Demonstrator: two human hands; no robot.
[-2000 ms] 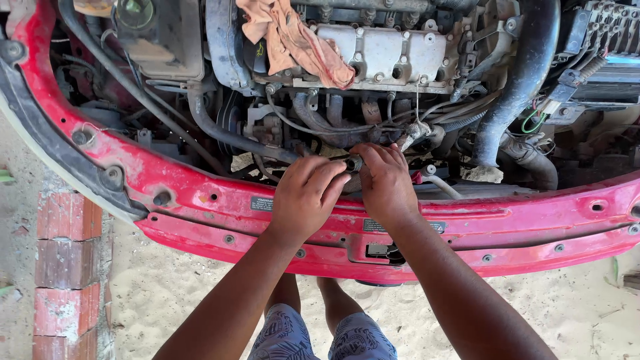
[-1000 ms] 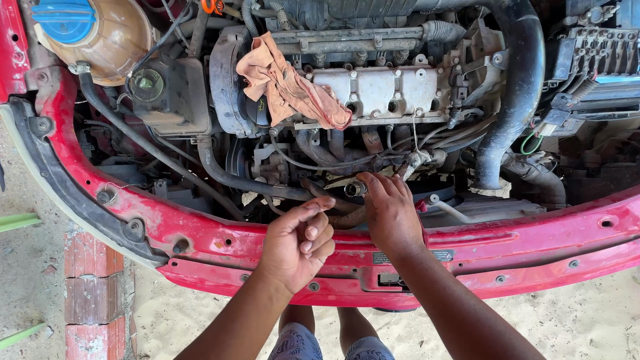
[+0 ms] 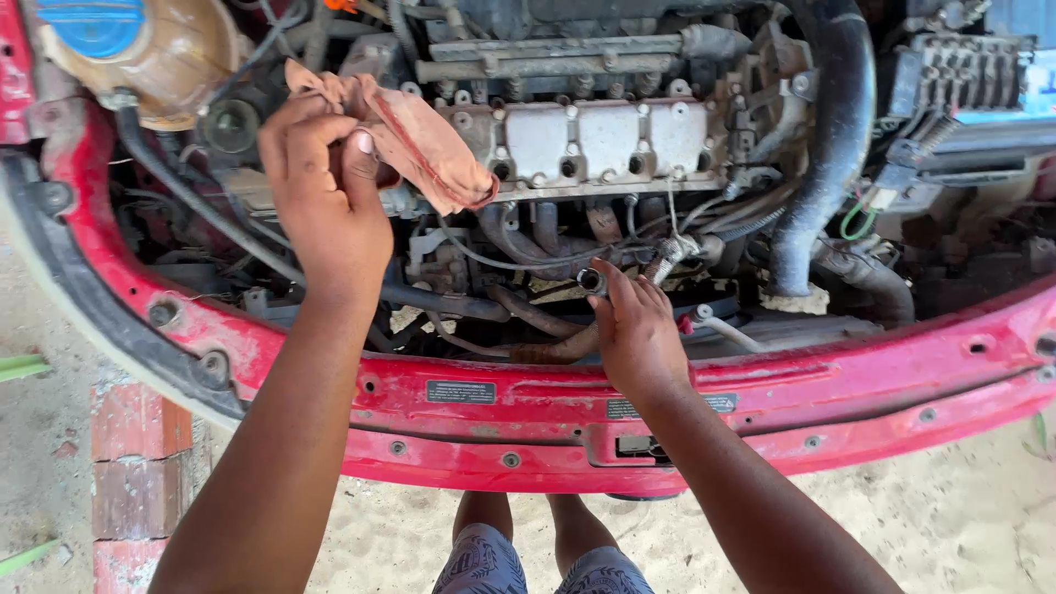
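Observation:
My left hand [image 3: 330,181] grips a crumpled orange-pink cloth [image 3: 429,148], raised over the left end of the engine. Fingers and thumb pinch one end, and the rest hangs to the right toward the metal valve cover [image 3: 606,136]. Lower down, my right hand [image 3: 639,326] holds a small metal cylindrical part [image 3: 591,281] between thumb and fingers, its open round end facing up and left. That hand is above the hoses just behind the red front crossmember [image 3: 528,404]. What its other fingers touch is hidden.
A coolant reservoir with a blue cap [image 3: 99,25] sits at the upper left. The thick black hose [image 3: 833,157] runs down right of the engine. Thin cables and a braided hose [image 3: 667,257] lie close to my right hand. Red bricks [image 3: 136,487] and sand lie below the car.
My left hand has left the spot beside my right hand and moved up to the cloth, which lay on the engine before, and taken hold of it. The right hand keeps the metal part.

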